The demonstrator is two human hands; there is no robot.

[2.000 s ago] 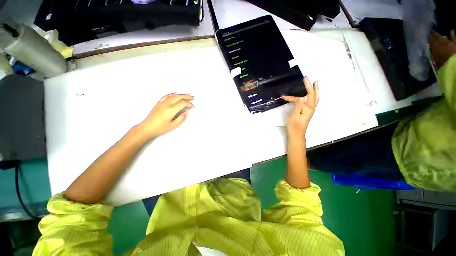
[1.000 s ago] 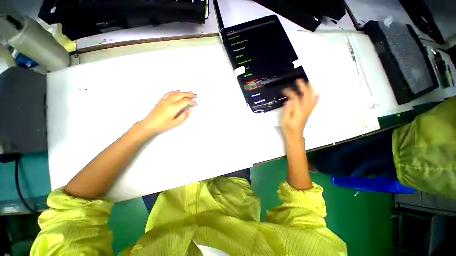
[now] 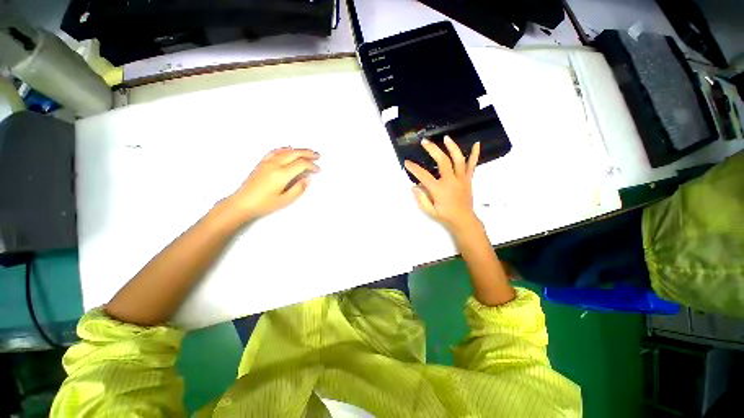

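Observation:
A black tablet [image 3: 432, 90] lies screen up on the white bench sheet [image 3: 343, 237], right of the middle and slightly turned. Its screen shows a dark menu with a few short lines at the top left. White tape tabs sit on its left and right edges. My right hand [image 3: 447, 181] is bare, with its fingers spread over the lower edge of the screen; it holds nothing. My left hand [image 3: 276, 181] is bare, rests on the sheet left of the tablet with its fingers loosely curled and apart, and holds nothing.
A dark grey box [image 3: 37, 184] stands at the left, below a pale bottle-like object [image 3: 61, 73]. Black trays [image 3: 204, 28] lie along the back. A black tray with a clear bumpy cover [image 3: 659, 94] lies at the right. A neighbour's yellow sleeve [image 3: 697, 237] shows at the right edge.
My right hand has moved left along the tablet's lower edge. The screen's longer coloured list has given way to a shorter one. The neighbour's hand and clear bag have left the right side.

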